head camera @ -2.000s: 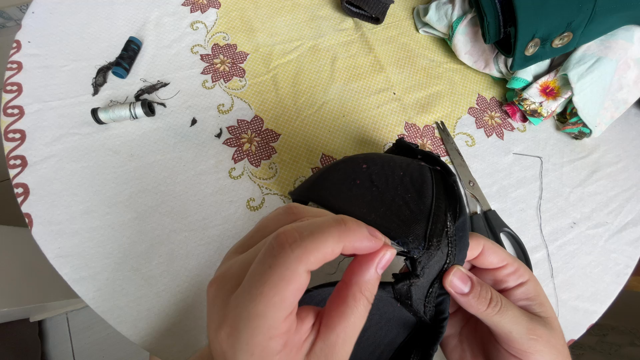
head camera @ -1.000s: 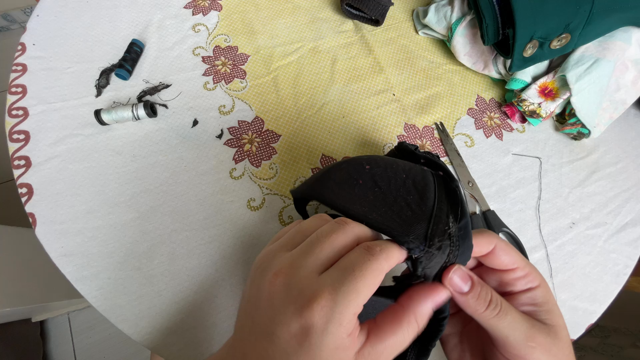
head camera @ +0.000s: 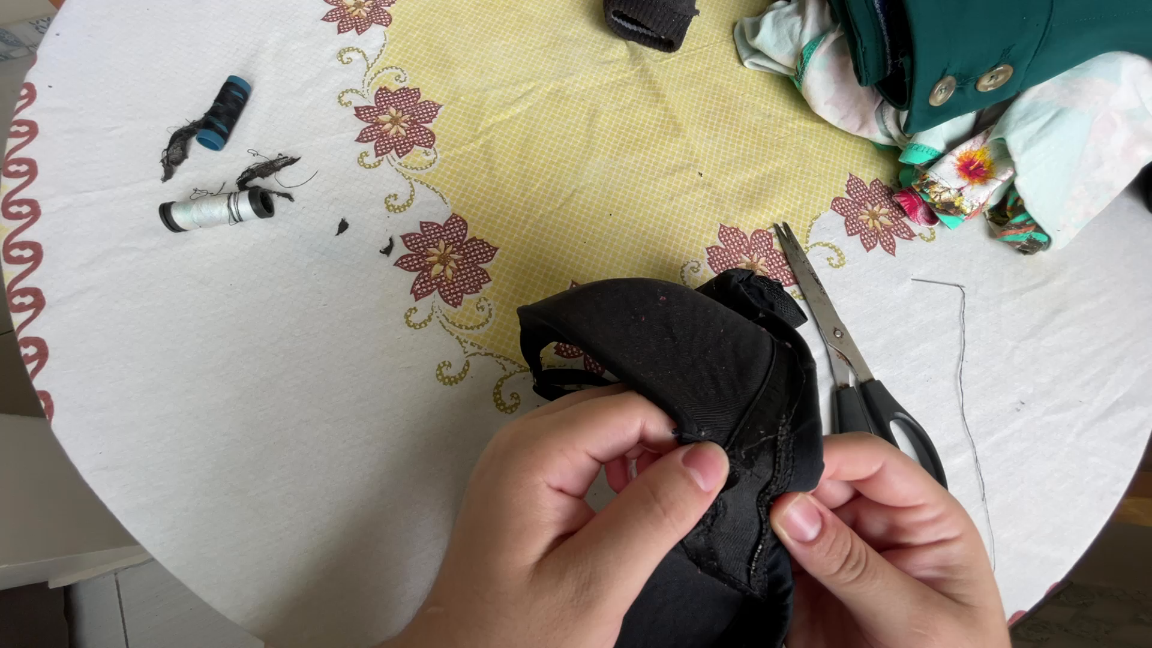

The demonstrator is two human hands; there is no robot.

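A black garment with a moulded cup and stitched seams (head camera: 666,351), possibly a bra, is held up over the table's lower middle. My left hand (head camera: 576,504) pinches its inner seam between thumb and fingers. My right hand (head camera: 882,531) grips the garment's right edge, thumb on the stitched band. Scissors with black handles (head camera: 841,337) lie just right of the garment, blades slightly apart, near my right fingers. Farther right, a needle (head camera: 938,283) lies on the cloth with a long dark thread (head camera: 965,387) trailing from it.
A round table bears a patterned tablecloth (head camera: 270,360). At the left lie a dark thread spool (head camera: 223,112), a white thread spool (head camera: 216,210) and black fabric scraps (head camera: 267,171). A green buttoned garment (head camera: 1035,54) rests on floral fabric (head camera: 963,180) at the upper right. Dark ribbed cloth (head camera: 650,20) lies at the top.
My left thumb and fingers have shifted on the garment and now pinch its inner seam. The garment's upper part has turned slightly. My right hand keeps its grip on the edge.
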